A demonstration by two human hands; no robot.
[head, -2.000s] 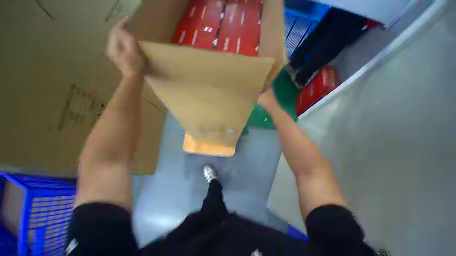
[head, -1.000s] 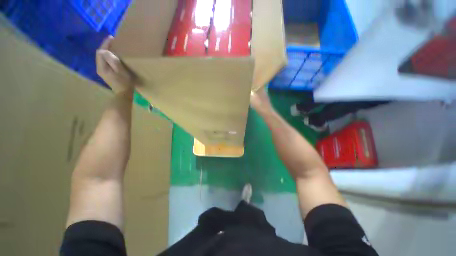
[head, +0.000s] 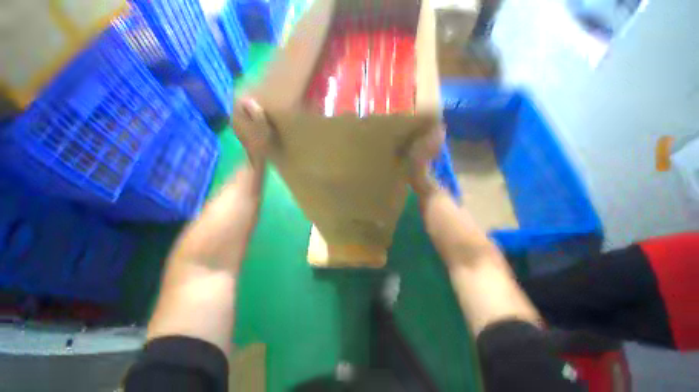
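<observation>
A tall brown open-top carton (head: 345, 164) stands in front of me on a low dolly (head: 349, 256), whose tan near edge shows below it. Glossy red product boxes (head: 368, 73) fill the carton, blurred. My left hand (head: 253, 126) grips the near left top corner of the carton. My right hand (head: 425, 153) is on the near right top corner, blurred, with its fingers partly over the cardboard. The far end of the carton is cut off by the top edge.
Blue lattice crates (head: 115, 122) are stacked at the left. A blue crate (head: 548, 164) with brown cardboard inside stands close at the right. A person's red and black sleeve (head: 613, 295) reaches in from the right. The green floor (head: 280, 306) runs between.
The carton and dolly have moved forward along the green floor, with both hands still on it. The large brown cartons at the left have mostly passed out of view. Another person's sleeve has appeared.
</observation>
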